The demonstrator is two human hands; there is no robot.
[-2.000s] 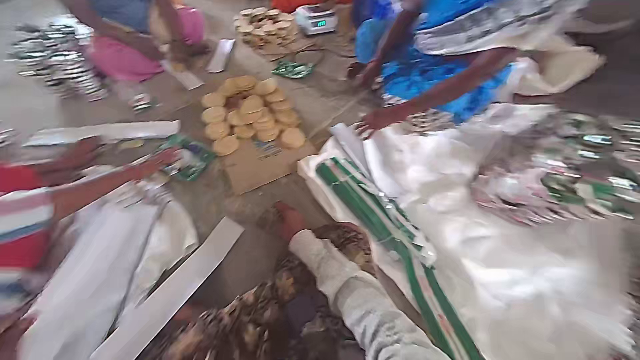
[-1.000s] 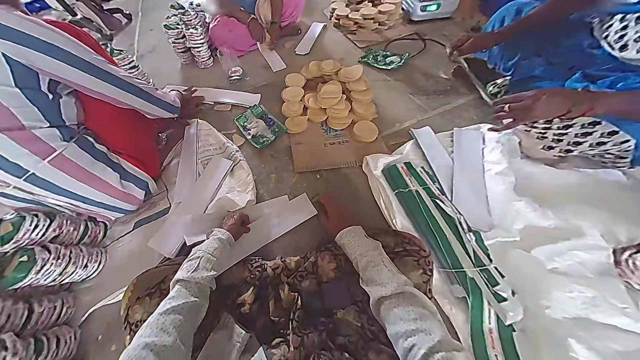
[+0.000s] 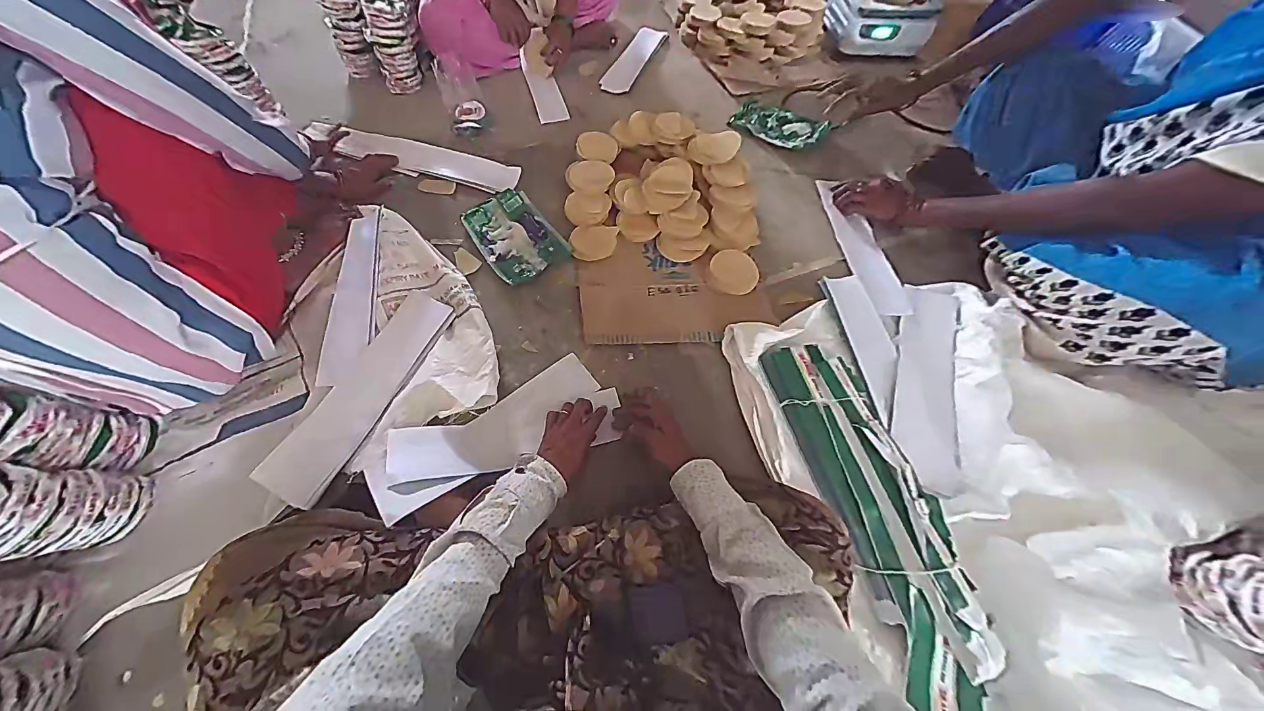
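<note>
My left hand (image 3: pixel 573 434) lies on the right end of a white strip (image 3: pixel 464 452), its fingertips pressing near the edge. Close to its right is my right hand (image 3: pixel 654 427), fingers bent at the strip's tip; whether it grips the strip is unclear. More white strips overlap under and beside the left forearm. Beyond my hands, stacks of thin round tan discs (image 3: pixel 670 183) stand on a flat piece of brown cardboard (image 3: pixel 652 314). A green printed packet (image 3: pixel 515 237) lies left of the cardboard.
At right, a bundle of green and white printed strips (image 3: pixel 869 494) rests on white sheeting (image 3: pixel 1096 474). Several people sit around, one at left with hands on a strip. Stacked packets (image 3: pixel 69 434) stand at far left. A digital scale (image 3: pixel 882 28) is at the back.
My two hands have come closer together over the white strip. Two seconds ago, one arm of mine reached forward near the cardboard. The view has swung since then.
</note>
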